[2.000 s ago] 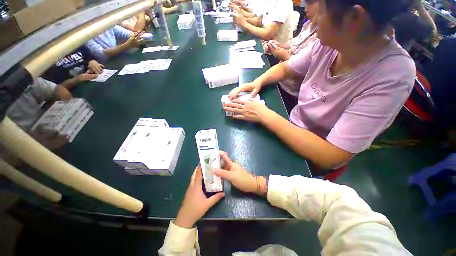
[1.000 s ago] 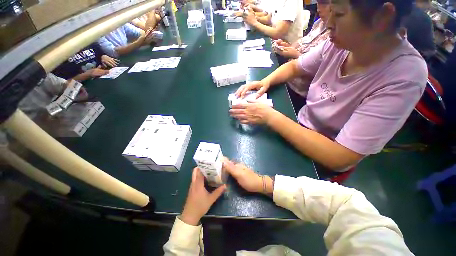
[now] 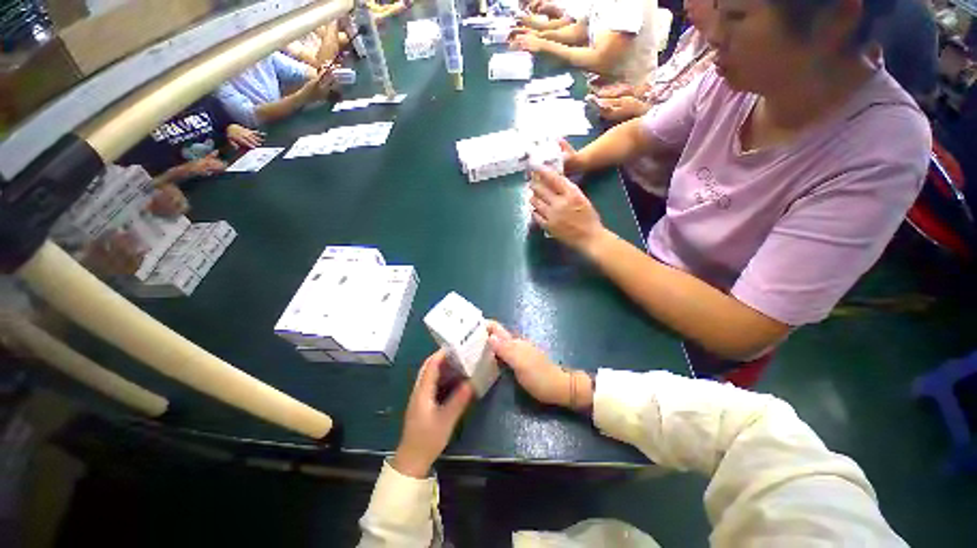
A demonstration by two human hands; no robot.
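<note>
A white product box (image 3: 467, 340) with dark print is held tilted above the near part of the table, its square end up. My left hand (image 3: 432, 405) grips its lower left side. My right hand (image 3: 527, 366) touches its right side with the fingertips. It may be more than one carton; I cannot tell. The carton stack (image 3: 349, 305), a white block with a stepped edge, lies on the dark green table to the left of my hands.
A person in a pink top (image 3: 798, 177) at right holds cartons beside a white carton row (image 3: 495, 154). Across the table, hands handle another carton block (image 3: 191, 257). Flat sheets (image 3: 341, 139) lie mid-table. A cream tube rack (image 3: 182, 348) runs along the left. A blue stool (image 3: 951, 391) stands at right.
The box in my hands has gone from showing its long printed face to being tilted with its square end up. The neighbour's hands have lifted cartons and moved toward the carton row.
</note>
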